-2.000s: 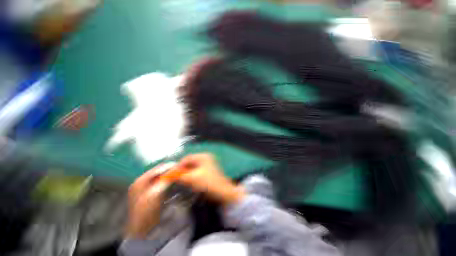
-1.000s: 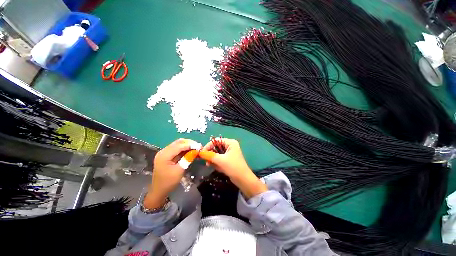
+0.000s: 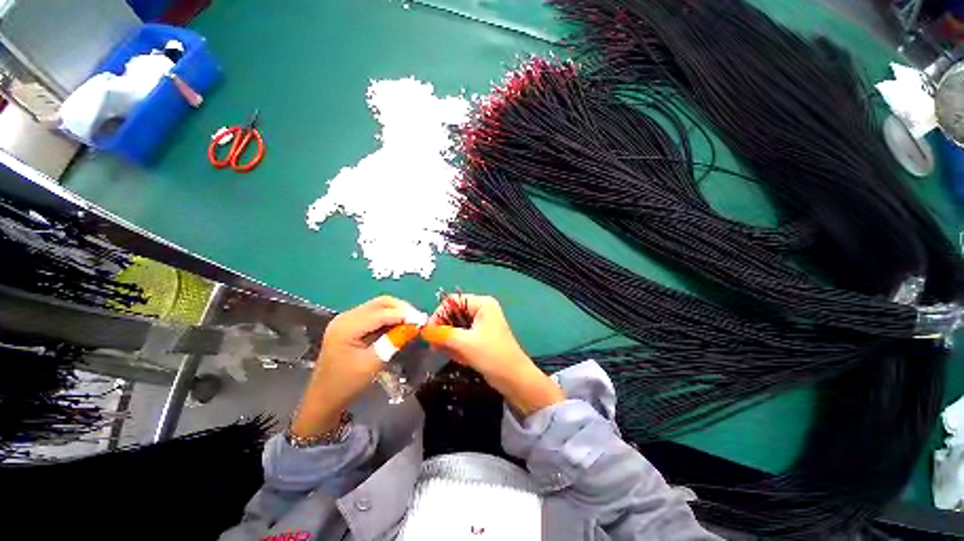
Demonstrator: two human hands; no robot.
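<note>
My right hand [image 3: 484, 341] holds a small bunch of black cables, their red-and-dark wire ends [image 3: 455, 309] standing up between the fingers. My left hand [image 3: 362, 343] meets it at the fingertips, just off the bench's front edge. Both thumbs have orange coverings, and the left one also has white. A tiny white piece shows at the left fingertips; whether it sits on a wire end is hidden by the fingers. A loose pile of white connector housings [image 3: 402, 185] lies on the green bench beyond my hands. Thick hanks of black cables [image 3: 634, 227] lie to its right, red ends towards the pile.
Orange-handled scissors [image 3: 237, 147] lie left of the pile. A blue bin [image 3: 159, 132] with a white cloth stands at the far left. Clear film [image 3: 935, 320] wraps the big bundle at right. Black cable bunches [image 3: 63, 338] hang at left below the bench edge. A fan [image 3: 949, 100] is partly visible at far right.
The first view is blurred and turned differently. Since one second ago, both hands have stayed together at nearly the same place, with only small finger and wrist shifts. The bench things look unchanged.
</note>
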